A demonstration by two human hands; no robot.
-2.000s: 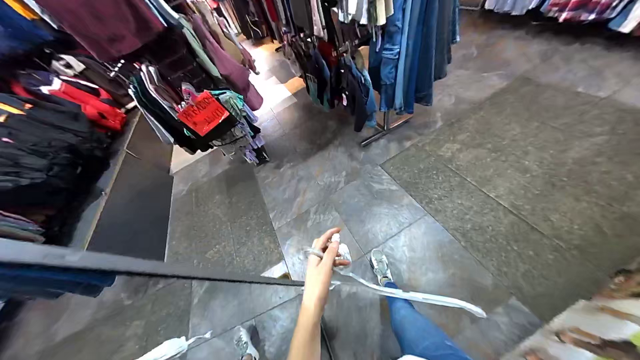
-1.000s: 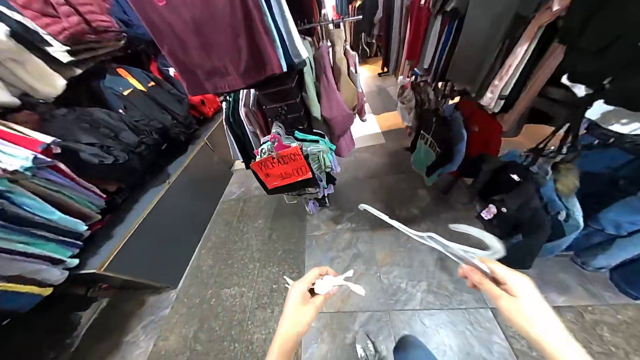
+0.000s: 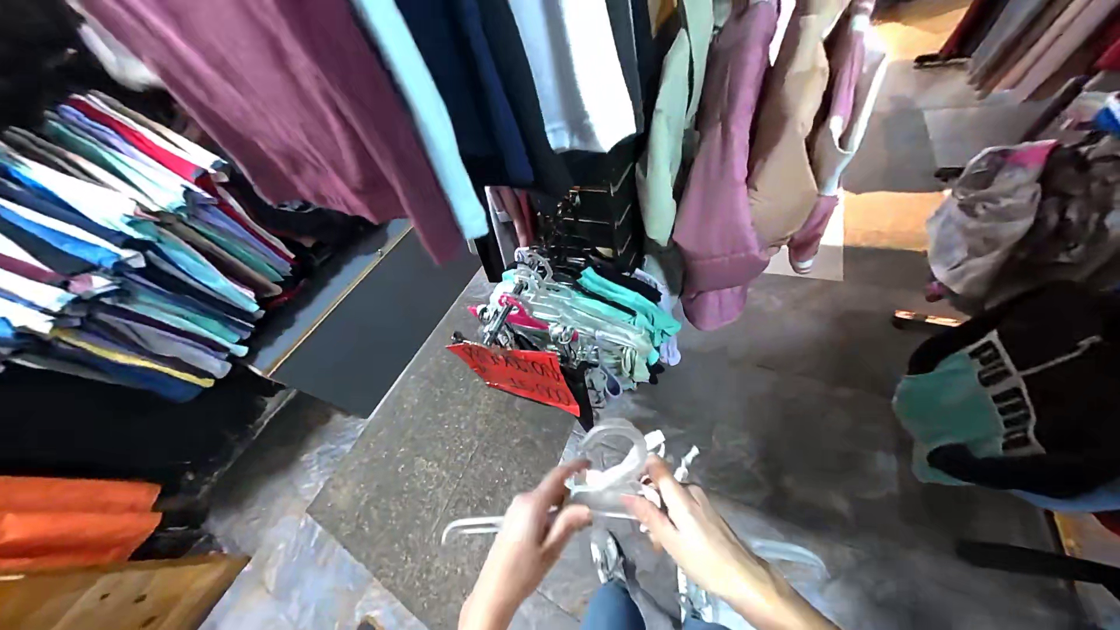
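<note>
Both hands meet low in the middle of the head view at a clear plastic clothes hanger (image 3: 472, 527). My left hand (image 3: 538, 529) pinches it near the centre, on the left of its large hook. From the right, my right hand (image 3: 691, 525) grips at the same central part, with small white strips or ties (image 3: 687, 459) by its fingers. The hanger's arms stick out on both sides, below the hands. Just beyond is a low rack of small garments on clear hangers (image 3: 577, 306), bearing a red sign (image 3: 516, 376) with writing.
Long garments (image 3: 289, 96) hang overhead. Stacked folded clothes (image 3: 131, 236) lie at the left above a dark plinth (image 3: 376, 324). A black and teal garment (image 3: 989, 411) hangs at the right. A wooden surface (image 3: 114, 595) with orange cloth stands at lower left.
My hands have come together at the hanger; one second ago they were apart, the right holding the hanger and the left a small white item. The view has moved closer to the low rack.
</note>
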